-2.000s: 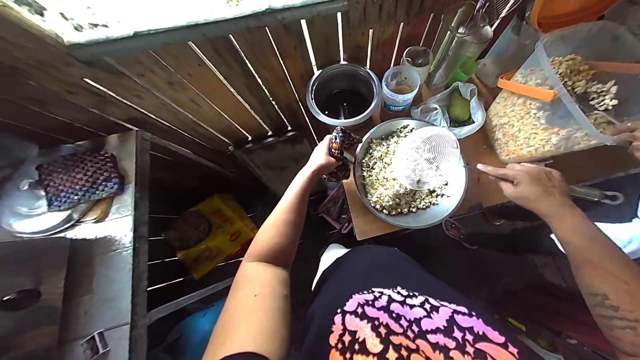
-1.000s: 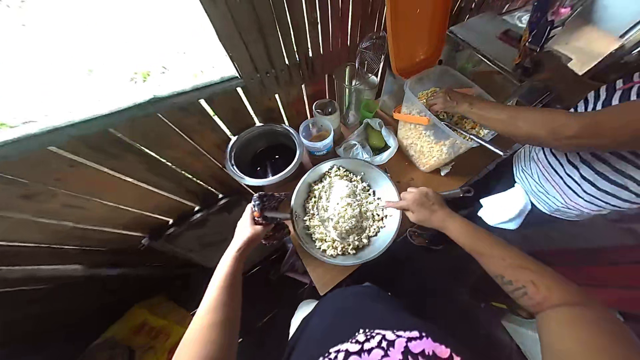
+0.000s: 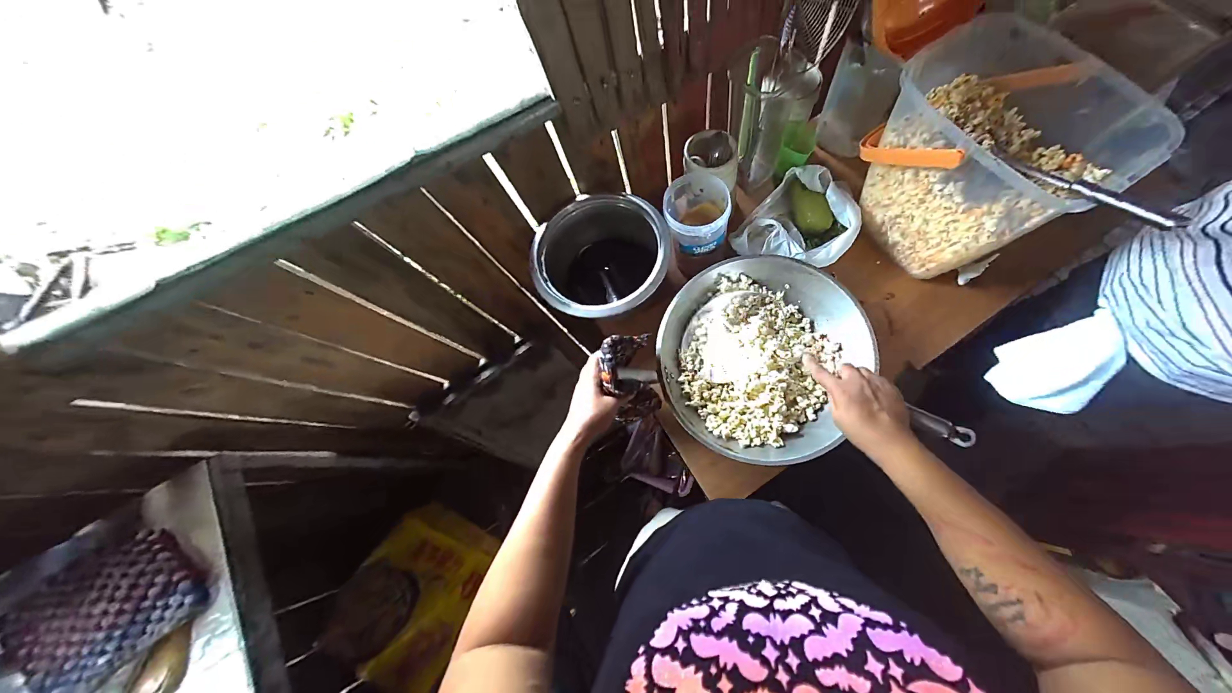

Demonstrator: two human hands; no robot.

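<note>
My left hand grips the handle of a wide metal pan through a dark patterned cloth. Popcorn fills much of the pan, with a pale, blurred patch, perhaps a round mesh strainer, over its left part. At the pan's right side, my right hand extends its index finger to the popcorn; whether it holds anything cannot be told. A dark handle with a hanging loop sticks out beyond that hand, partly hidden.
Behind the pan stand a metal pot of dark liquid, a plastic cup, glasses and a plastic bag with a green fruit. A clear bin of popcorn stands right, beside a person in a striped shirt. A slatted wooden wall borders the left.
The other person's hand, in the clear bin one second ago, is no longer seen there; a long metal utensil rests in the bin. My left hand keeps its grip. The view has shifted.
</note>
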